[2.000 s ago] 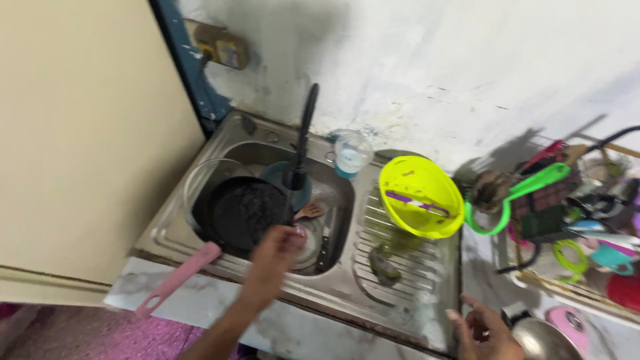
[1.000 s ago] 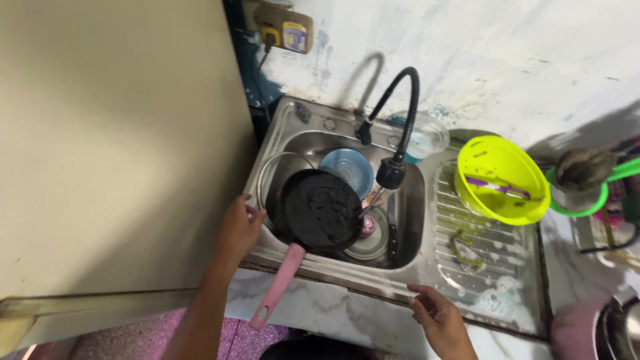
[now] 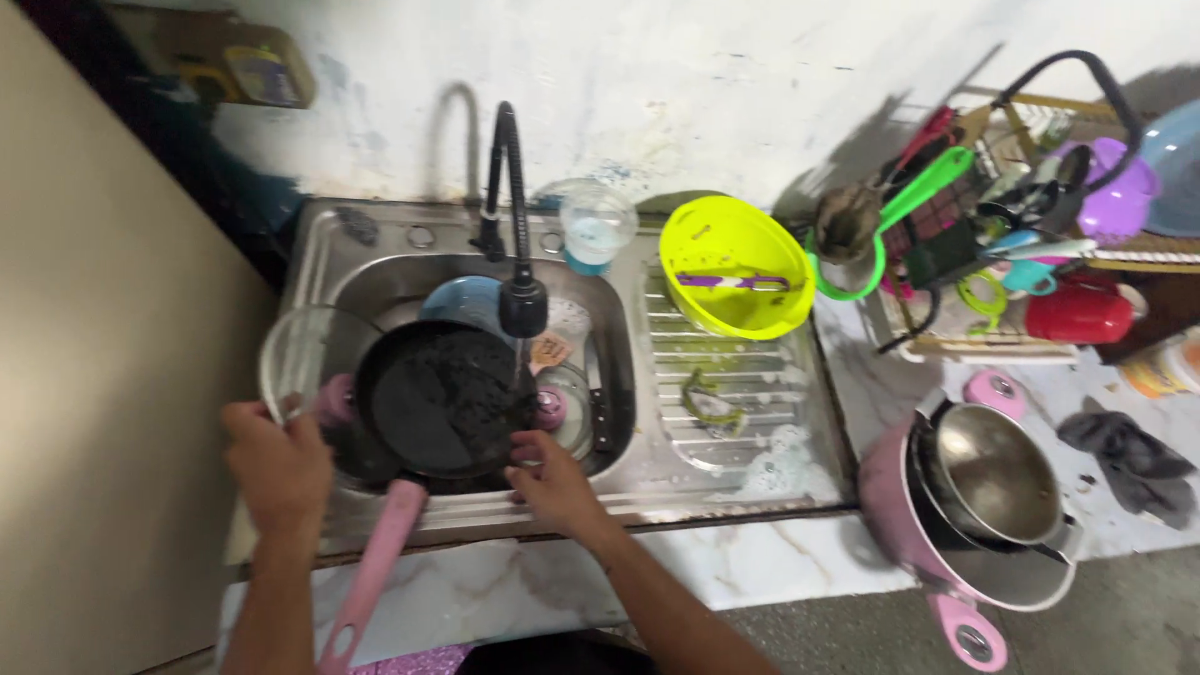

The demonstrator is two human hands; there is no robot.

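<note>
My left hand grips the rim of a glass pot lid with a pink knob, tilted over the left side of the steel sink. Beside it lies a black frying pan with a pink handle, under the black flexible faucet; water runs from the nozzle. My right hand is at the pan's right edge, fingers curled and apart, with nothing plainly held. Behind the pan sits a blue bowl. A brown spatula head and another glass lid with a pink knob show at the right.
On the ribbed drainboard are a yellow-green basin holding a purple-handled peeler, a scouring pad and suds. A clear tub stands behind the sink. Pink pots and a crowded dish rack are at the right; a pale panel borders the left.
My left hand has raised and tilted the glass lid it was touching at the sink's left. My right hand has moved from the counter's front edge to the pan's right side.
</note>
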